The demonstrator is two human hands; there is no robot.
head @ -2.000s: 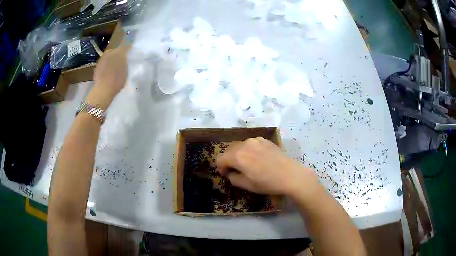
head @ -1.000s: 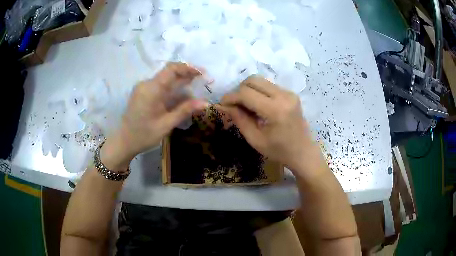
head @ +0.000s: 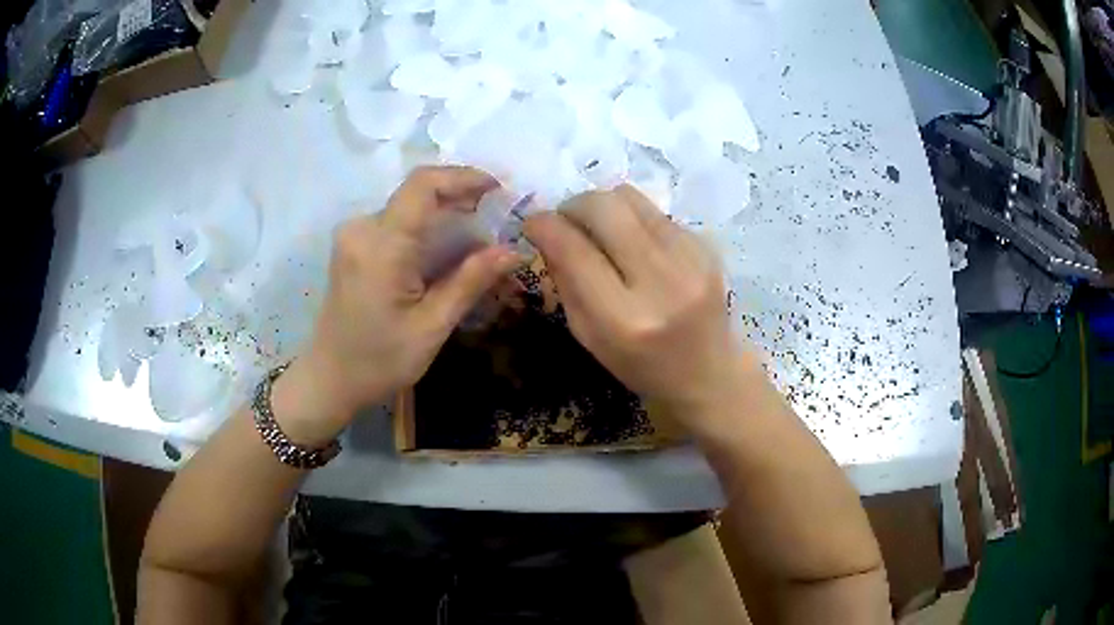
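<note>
My left hand [head: 409, 275] holds a thin translucent white plastic piece [head: 498, 217] between thumb and fingers above the tray's back edge. My right hand [head: 635, 287] meets it there, with thumb and forefinger pinched at the piece. A small dark part shows at the fingertips; whether my right fingers grip it is hard to tell. Below my hands is the cardboard parts tray [head: 550, 454], with small dark fasteners [head: 538, 379] heaped in it. Its back edge is mostly hidden by my hands. More translucent pieces [head: 660, 104] lie in a loose pile behind my hands.
Other translucent pieces [head: 183, 372] lie at the left. Dark specks [head: 843, 354] are scattered over the white table [head: 599, 486] at the right. A side box [head: 153, 79] with plastic bags stands at the upper left. A grey metal machine [head: 1014, 208] stands beyond the right edge.
My left hand has come from the side box to above the tray with a plastic piece. My right hand has risen out of the tray to meet it. The view has shifted.
</note>
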